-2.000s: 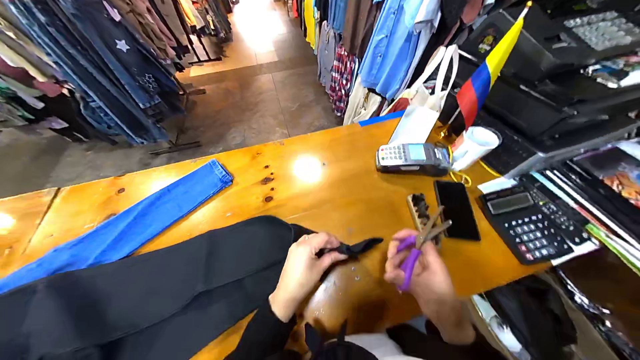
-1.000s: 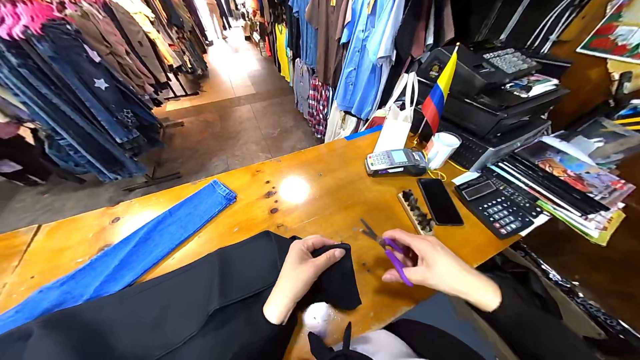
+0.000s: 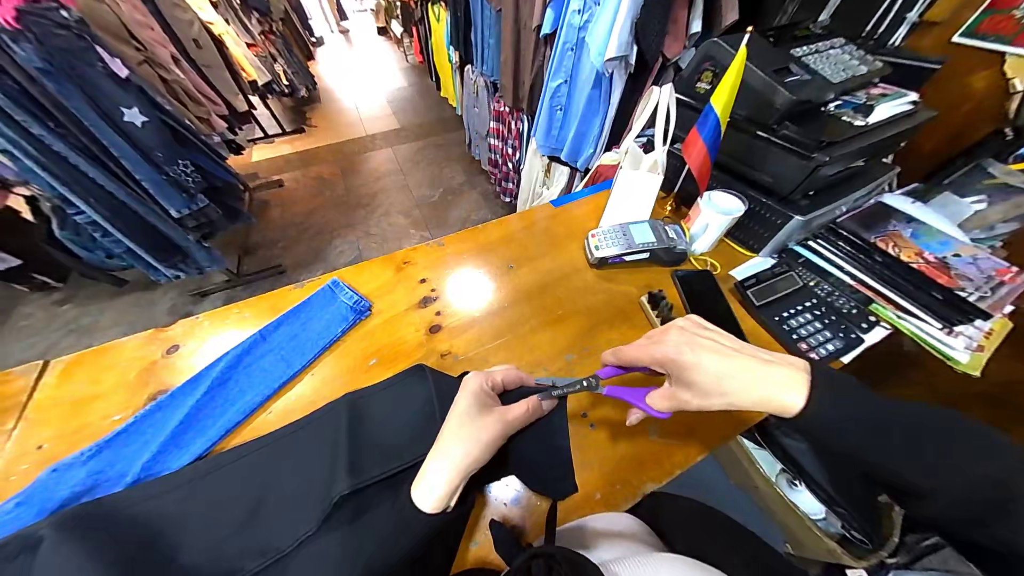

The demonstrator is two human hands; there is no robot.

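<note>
My left hand (image 3: 488, 424) pinches the edge of a black fabric garment (image 3: 320, 472) near its end on the wooden counter. In my right hand (image 3: 704, 368) is a pair of scissors with purple handles (image 3: 632, 398). The blades are parted and lie at the garment's edge, right by my left fingertips; whether they touch the cloth on both sides cannot be told. Beyond the garment, a folded blue denim leg (image 3: 264, 368) lies across the counter (image 3: 520, 288).
On the right of the counter are a card terminal (image 3: 636, 243), a black phone (image 3: 708, 302), a calculator (image 3: 800, 308), a white mug (image 3: 714, 220) and a small flag (image 3: 716, 120). A white bag (image 3: 636, 180) stands behind them. Clothes racks flank the floor beyond.
The scissors in my right hand have moved left, from apart from the black garment to its edge beside my left fingers. My left hand still holds the fabric.
</note>
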